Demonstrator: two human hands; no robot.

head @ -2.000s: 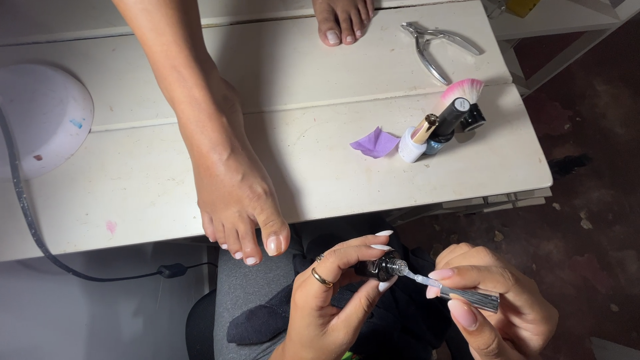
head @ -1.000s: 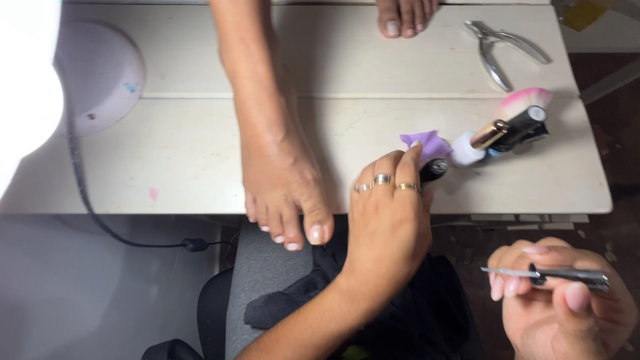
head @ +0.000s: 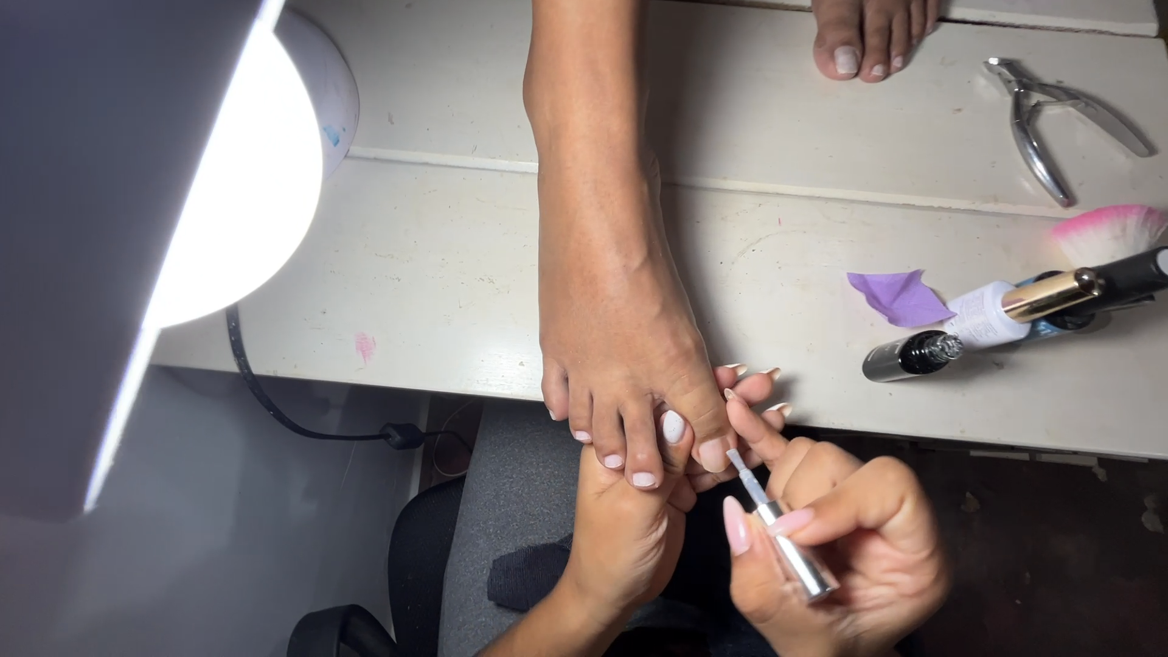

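Note:
A person's bare foot [head: 620, 301] rests on the white wooden table, its toes past the front edge. Beneath the toes, my left hand [head: 639, 520] grips the foot, its thumb between the big toe and the neighbouring toe, some fingers hidden. My right hand [head: 849, 538] pinches the silver cap of a nail polish brush [head: 783, 529], the bristle tip at the side of the big toenail. The four smaller toenails look whitish; the big toenail looks paler pink. An uncapped black polish bottle [head: 911, 356] stands near the table edge, beside a white bottle with a gold cap [head: 1022, 306].
A lit lamp [head: 246, 201] covers the upper left, over a round white base [head: 319, 82]. A cable [head: 283, 411] hangs below. At right are a purple scrap [head: 899, 297], metal nippers [head: 1045, 114] and a pink-white brush [head: 1109, 233]. Another foot [head: 867, 36] is at the top.
My left hand has left the black bottle on the table and now holds the foot. My right hand has brought the polish brush left to the big toe. The lamp has come farther into view.

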